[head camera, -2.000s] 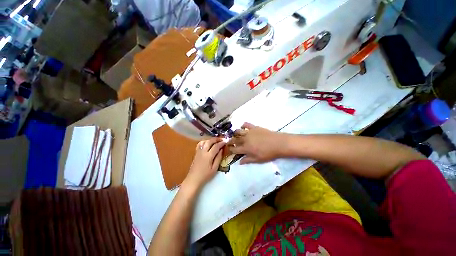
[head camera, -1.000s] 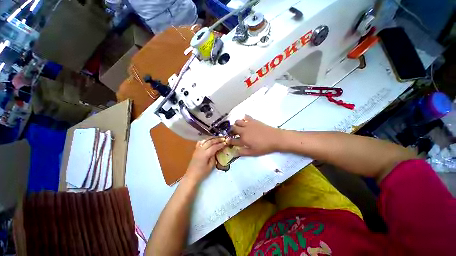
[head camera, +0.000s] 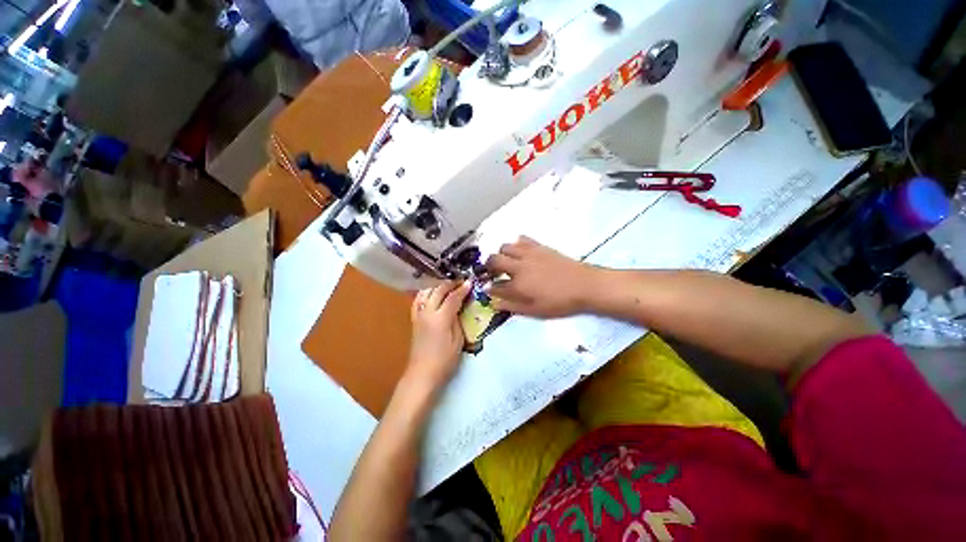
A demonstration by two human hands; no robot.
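Note:
A tan-orange leather panel (head camera: pixel 360 337) lies on the white table left of the needle, its right end under my left hand and the machine head. My left hand (head camera: pixel 440 320) rests on the panel's right part, fingertips at the presser foot (head camera: pixel 464 259). My right hand (head camera: pixel 533 278) is bent just right of the presser foot, fingertips beside it. Its fingertips are small and partly hidden, so what they touch cannot be told. A yellow patch (head camera: pixel 479 322) shows between the hands. The white sewing machine (head camera: pixel 530 116) stands over the work.
Snips (head camera: pixel 662 181) with red cord lie on the machine bed. A phone (head camera: pixel 840 98) and an orange-handled tool (head camera: pixel 754 87) are at the right. White-faced pieces (head camera: pixel 175 337) lie on cardboard (head camera: pixel 254 307). A brown panel stack (head camera: pixel 170 471) is at lower left. Large tan pieces (head camera: pixel 328 116) lie behind.
The panel has turned, its free left end now angled with a corner pointing left. Both hands stay close to the presser foot. The whole view has shifted slightly.

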